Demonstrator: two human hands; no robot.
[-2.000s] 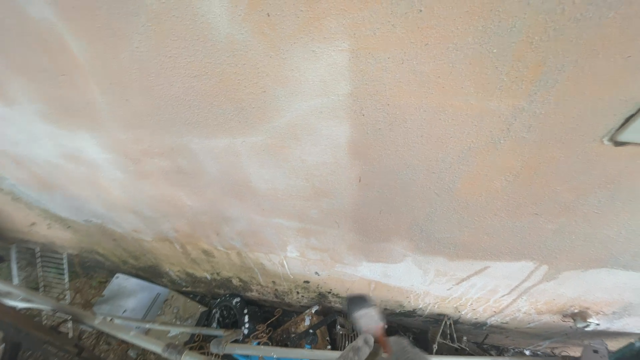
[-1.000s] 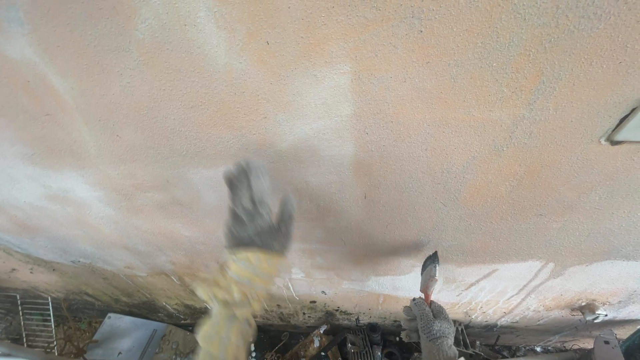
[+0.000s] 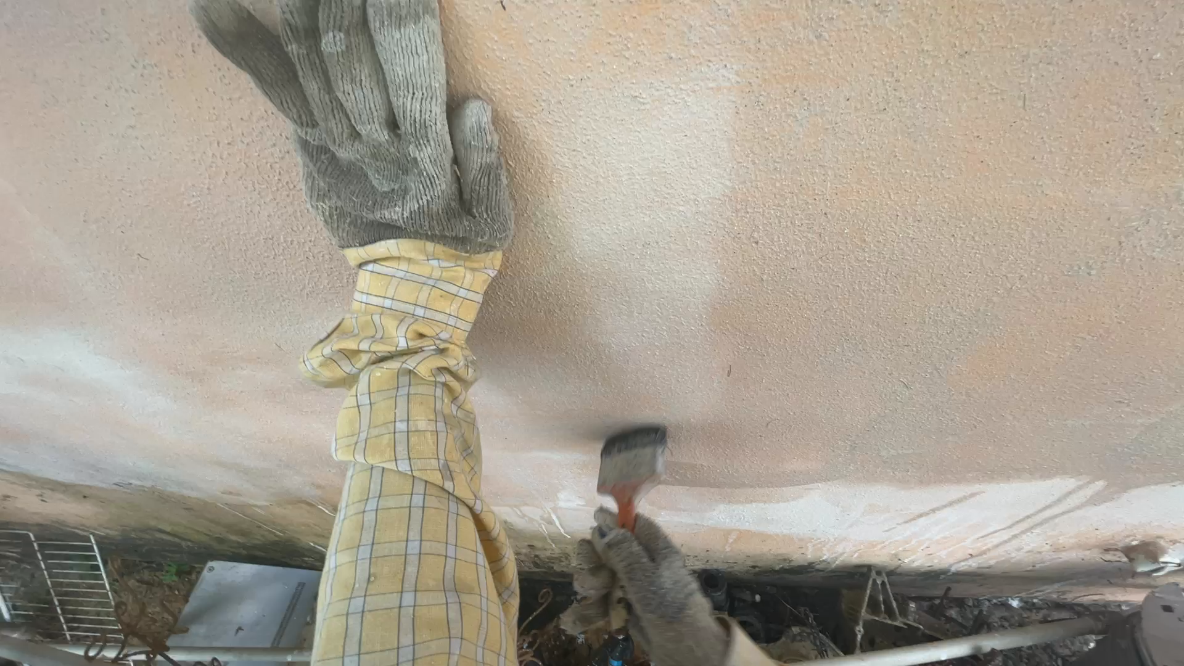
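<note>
My left hand [image 3: 407, 157], in a grey knit glove below a yellow checked sleeve, lies with fingers spread against the textured painted wall [image 3: 860, 231] at the upper left. It holds nothing. My right hand [image 3: 647, 583], gloved too, grips a paintbrush [image 3: 633, 467] by its red handle at the bottom centre. The dark bristles point up and are at the wall, just above a whitish band. Whether the bristles press on the wall is hard to tell. The right hand's fingers are partly blurred.
Along the wall's dirty foot lie a white wire rack [image 3: 79, 587], a grey flat panel [image 3: 245, 606], rusty wire and dark debris. A pale pipe [image 3: 980, 643] runs across the bottom right. Something whitish [image 3: 1152, 557] juts out low on the wall at the far right.
My left hand, low and blurred over the wall a second ago, is now farther up with its fingers spread. The brush in my right hand has turned its broad side to view.
</note>
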